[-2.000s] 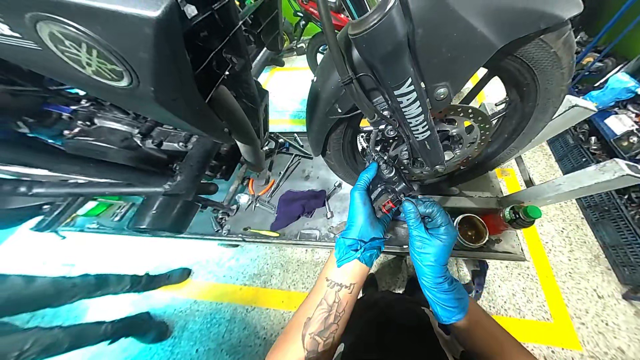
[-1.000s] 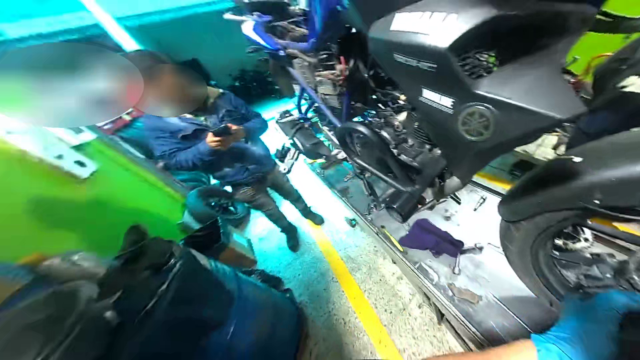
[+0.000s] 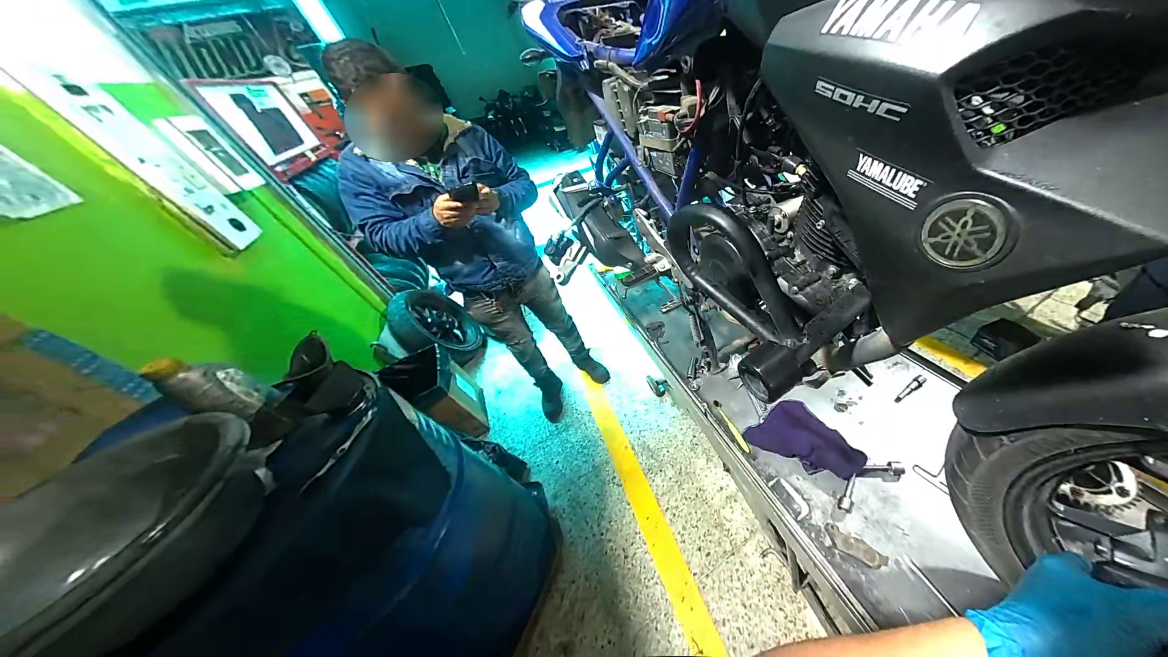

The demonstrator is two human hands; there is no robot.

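My left hand (image 3: 1072, 607), in a blue glove, is at the lower right edge, beside the motorcycle's front wheel (image 3: 990, 502); its fingers are cut off or hidden, so what it holds does not show. My right hand is out of the frame. Above the wheel is the black front fender (image 3: 1068, 370). The black motorcycle fairing (image 3: 912, 182) fills the upper right. On the lift platform, left of the wheel, lie a purple cloth (image 3: 808, 438), a socket tool (image 3: 849, 493) by its corner, another socket (image 3: 911, 388) and a brake pad-like piece (image 3: 856, 546).
A person (image 3: 438, 201) in a denim jacket stands at the centre left with a phone (image 3: 464, 192). Large blue drums (image 3: 411, 511) fill the lower left. A cardboard box (image 3: 461, 401) and a loose wheel (image 3: 436, 321) stand behind them. The lift's metal edge (image 3: 776, 516) runs beside a yellow floor line (image 3: 639, 493).
The view has swung far to the left. Two seconds ago both gloved hands were together at the front brake area; now only my left hand shows, at the edge.
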